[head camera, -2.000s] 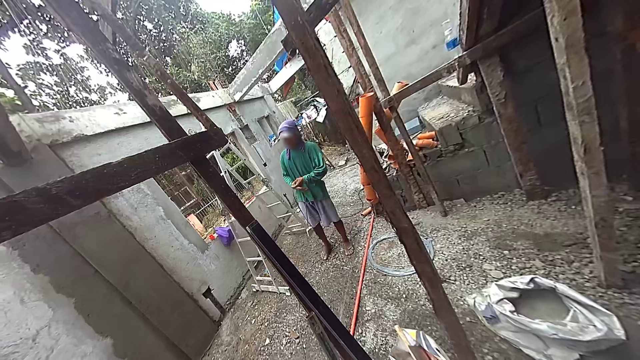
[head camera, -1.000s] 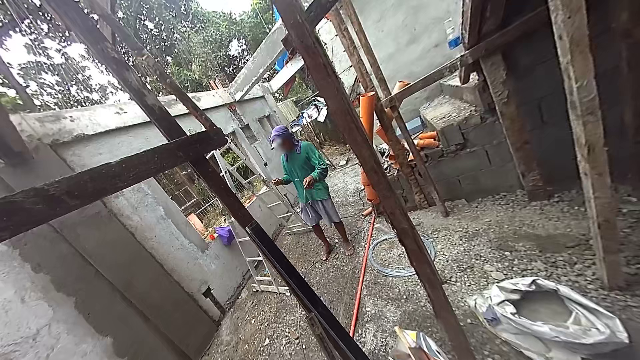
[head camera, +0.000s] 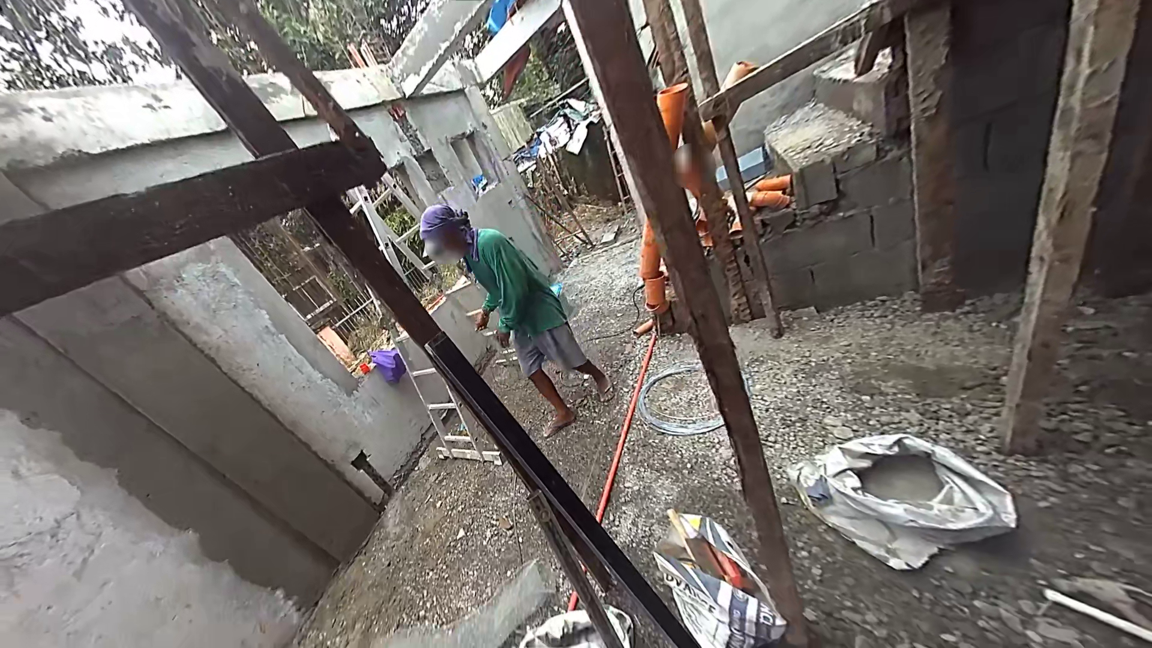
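Observation:
Neither my left hand nor my right hand shows in the head view. Nearest to the camera, a dark wooden beam runs in from the left edge and meets slanting timber posts. A black metal bar slopes down from there to the bottom edge. Right of it, a slanting wooden post crosses the view. Low in the middle, an open printed sack holds tools or sticks that I cannot name exactly. An open white sack with grey powder or mix inside lies on the gravel at the right.
A person in a green top bends beside an aluminium ladder at the plastered wall. A red hose or pipe and a coil of pale tubing lie on gravel. Orange pipes stand by a block wall.
The person in the green top stood upright facing this way in the earlier frames and now leans forward, turned to the left, with legs apart in a stride.

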